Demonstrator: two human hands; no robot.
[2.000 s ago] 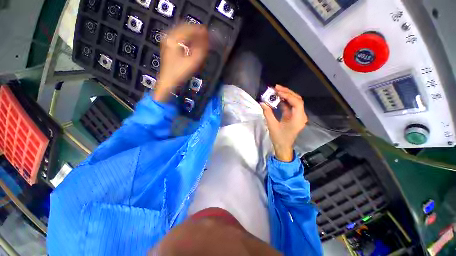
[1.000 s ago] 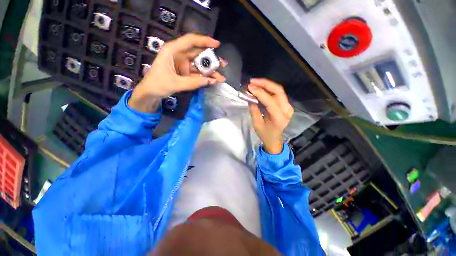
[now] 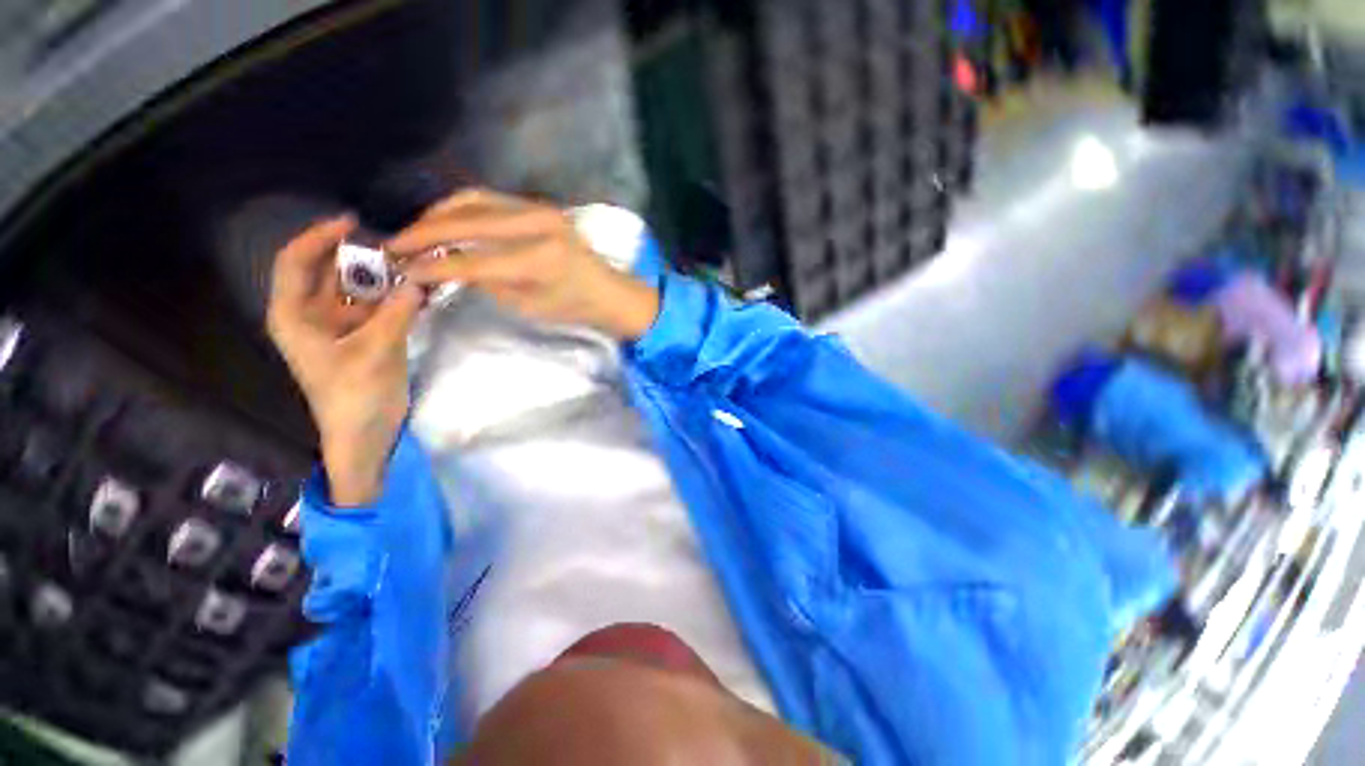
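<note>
My left hand (image 3: 344, 352) holds a small square silver-white unit (image 3: 364, 273) between thumb and fingers, its round dark centre facing up. My right hand (image 3: 524, 267) is beside it, fingers pinched around a small pale unit (image 3: 442, 282), mostly hidden and blurred. The two hands meet at the fingertips above my lap. A black compartment tray (image 3: 90, 614) with several silver-white units lies at the lower left.
Another black grid tray (image 3: 876, 165) stands at the upper right. The grey-white machine edge (image 3: 180, 60) curves across the upper left. Beyond a pale floor (image 3: 973, 285), people in blue and pink clothing (image 3: 1175, 427) show blurred at the right.
The view has swung to the right, so the press buttons left the picture and the floor and people came in. My hands have come together, each still holding a unit.
</note>
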